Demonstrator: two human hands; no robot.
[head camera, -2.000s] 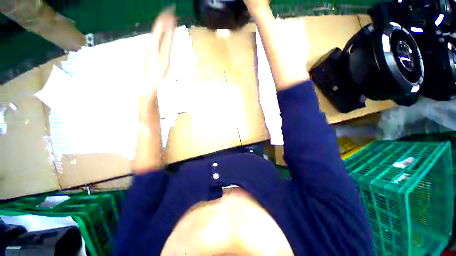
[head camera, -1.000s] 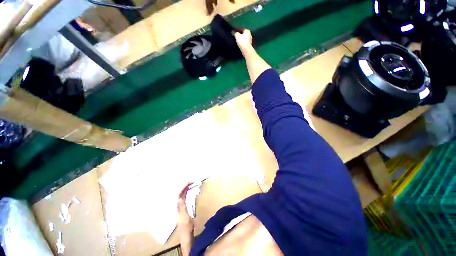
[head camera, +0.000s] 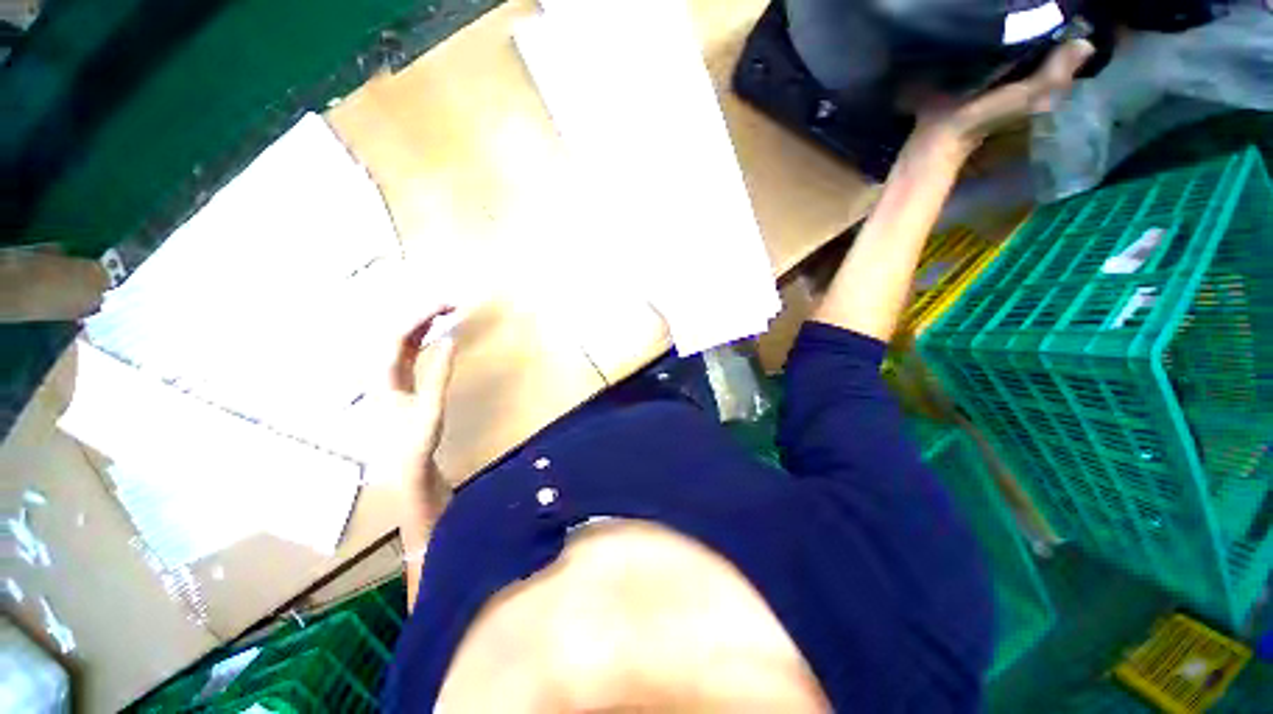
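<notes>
A black portable fan (head camera: 894, 42) with a bright rim segment stands at the top right, cut off by the picture's edge. Its black rectangular base (head camera: 814, 105) rests on the cardboard. My right hand (head camera: 998, 112) is at the fan's near side with its fingers along the rim, closed on it. My left hand (head camera: 423, 384) is over the cardboard, beside the white label sheets (head camera: 258, 279), fingers curved. A small white patch shows at its fingertips; glare hides whether it is a held label. Long white sheets (head camera: 670, 195) lie centre-right, overexposed.
The cardboard-covered bench (head camera: 517, 405) runs diagonally, with the green conveyor belt (head camera: 210, 112) behind it. White scraps (head camera: 35, 537) lie far left. Green crates (head camera: 1075, 335) and yellow crates (head camera: 1184, 663) are at the right, another green crate (head camera: 314, 663) below left. Clear plastic (head camera: 1103, 133) is beside the fan.
My right hand has left the black fan on the belt and moved right and nearer, onto the fan at the bench's right. My left hand remains by the label sheets. The view has shifted.
</notes>
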